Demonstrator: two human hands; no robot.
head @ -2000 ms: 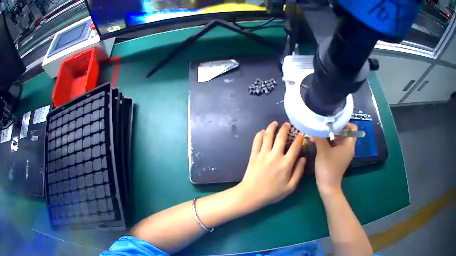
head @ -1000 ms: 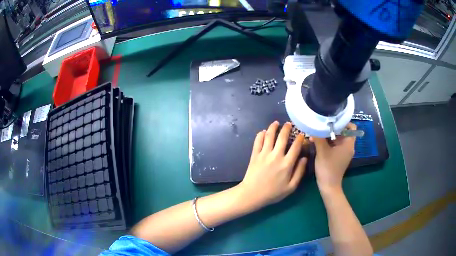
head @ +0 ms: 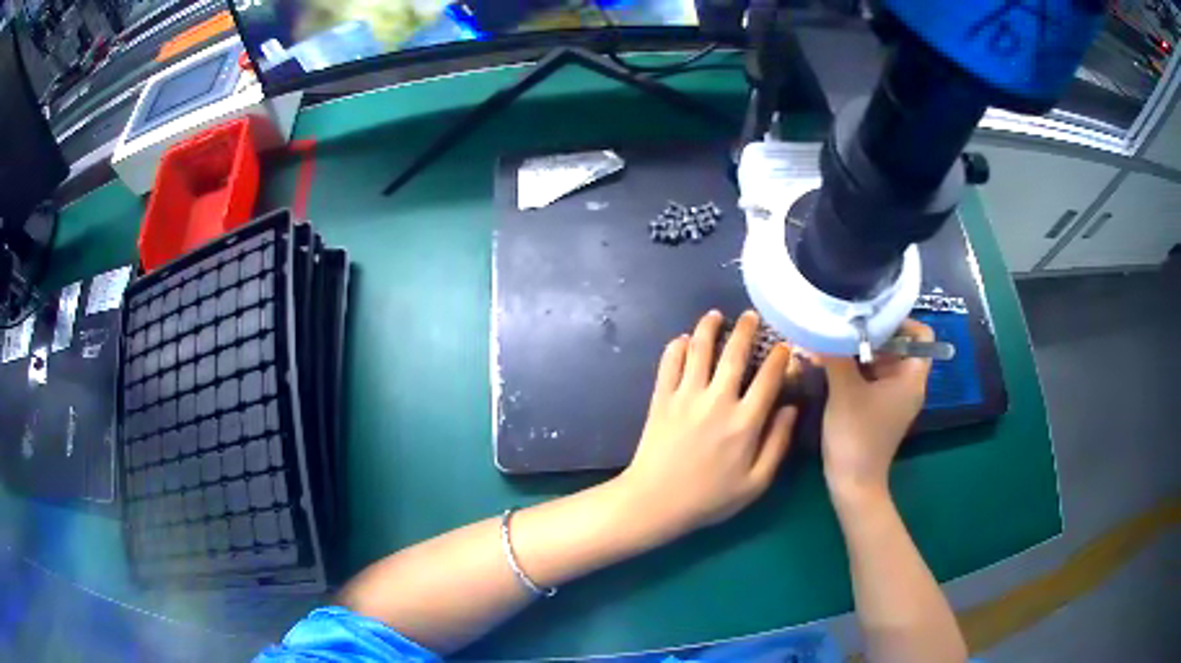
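Observation:
My left hand (head: 710, 425) lies palm down on the black base (head: 570, 324), fingers a little spread. Small dark and brownish parts (head: 767, 342) lie at its fingertips, partly hidden by the fingers and the ring light. Whether it pinches one cannot be seen. My right hand (head: 870, 412) is shut on a thin pale pen-style tool (head: 922, 348), whose end sticks out to the right; its tip is hidden. The white ring light (head: 829, 317) of the microscope (head: 881, 168) hangs just above both hands' fingertips.
A loose pile of dark parts (head: 684, 223) and a whitish scrap (head: 565, 178) lie on the base's upper part. A blue pad (head: 953, 363) is at its right. Stacked black trays (head: 214, 402) and a red bin (head: 201, 194) stand left. A monitor (head: 479, 29) and black stand leg (head: 479, 119) are behind.
The picture on the monitor has changed. My right hand and the tool have shifted very slightly to the right. My left hand stays in place.

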